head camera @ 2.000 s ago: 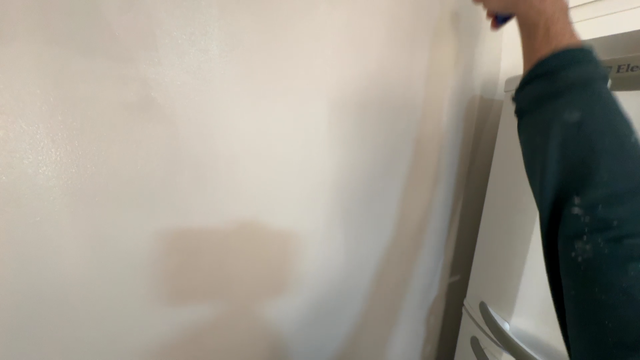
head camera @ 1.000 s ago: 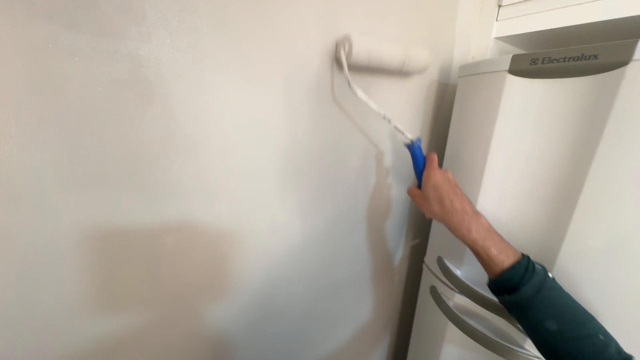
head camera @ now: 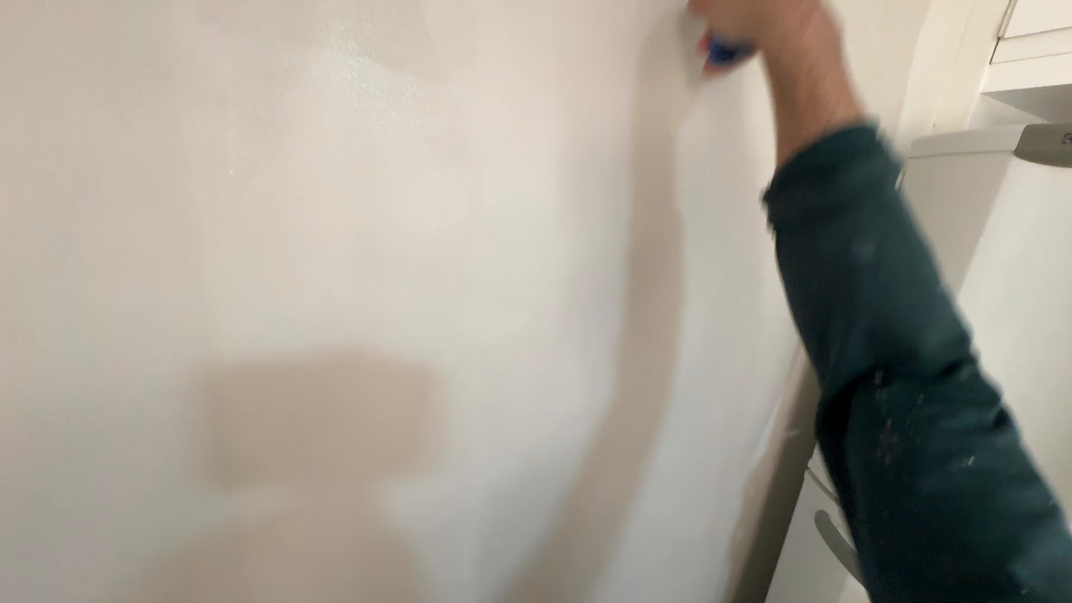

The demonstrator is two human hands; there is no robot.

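At the top edge of the head view, right of centre, my right hand is closed around the blue handle of a paint roller. The roller's frame and sleeve lie outside the view. The arm, in a dark green sleeve with pale specks, reaches up in front of the light-coloured wall, which shows a shiny patch near the top. Shadows of the arm and of a boxy shape fall on the wall. My left hand is not in view.
A white refrigerator stands at the right, partly behind my sleeve, with a grey curved door handle low down. Above it is a white cabinet. A dark narrow gap runs between wall and refrigerator.
One second ago my right hand was lower, beside the refrigerator, with the roller's sleeve against the wall in view. The hand has moved up, and the roller's sleeve has left the view.
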